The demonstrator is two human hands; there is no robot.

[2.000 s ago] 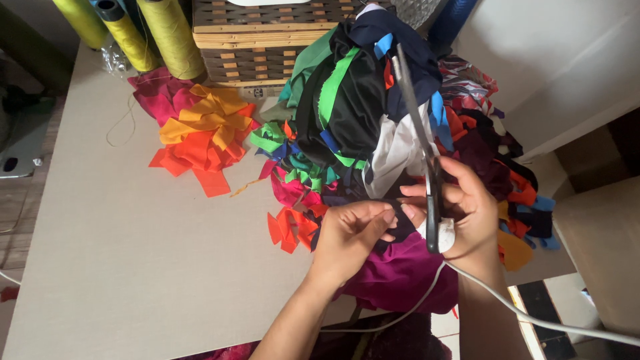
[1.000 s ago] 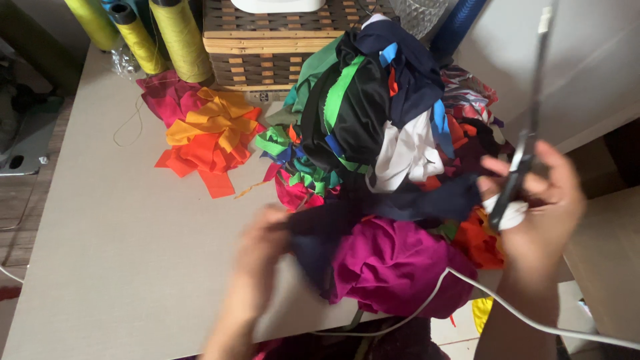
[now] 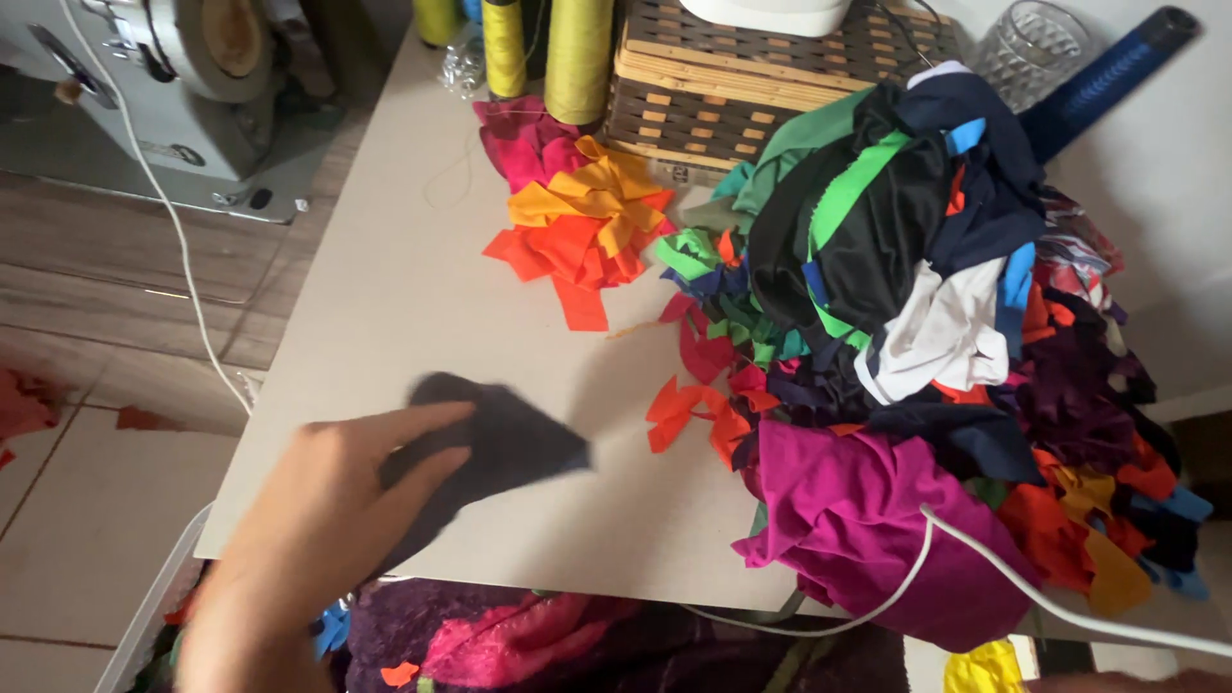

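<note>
My left hand [image 3: 356, 491] pinches a dark navy fabric scrap [image 3: 500, 443] over the left part of the pale table [image 3: 327, 366]. Of my right hand, only a blurred, dark sliver [image 3: 1107, 681] shows at the bottom right edge; its grip is hidden, and no scissors are visible. A large heap of fabric scraps stands on the right, with black cloth [image 3: 866, 250], white cloth [image 3: 948, 332] and magenta cloth [image 3: 866, 520] in it. A smaller pile of orange scraps [image 3: 587, 255] and dark pink scraps [image 3: 529, 144] lies farther back.
Thread cones [image 3: 577, 58] and a woven basket box [image 3: 712, 106] stand at the back. Beyond them are a patterned glass [image 3: 1030, 48] and a blue tube [image 3: 1107, 87]. A white cord [image 3: 1068, 606] crosses the magenta cloth. A sewing machine [image 3: 183, 87] is at the upper left.
My left hand has moved left, away from the heap, with the navy scrap. My right hand, earlier holding scissors above the heap, has dropped almost out of view. The view has shifted left.
</note>
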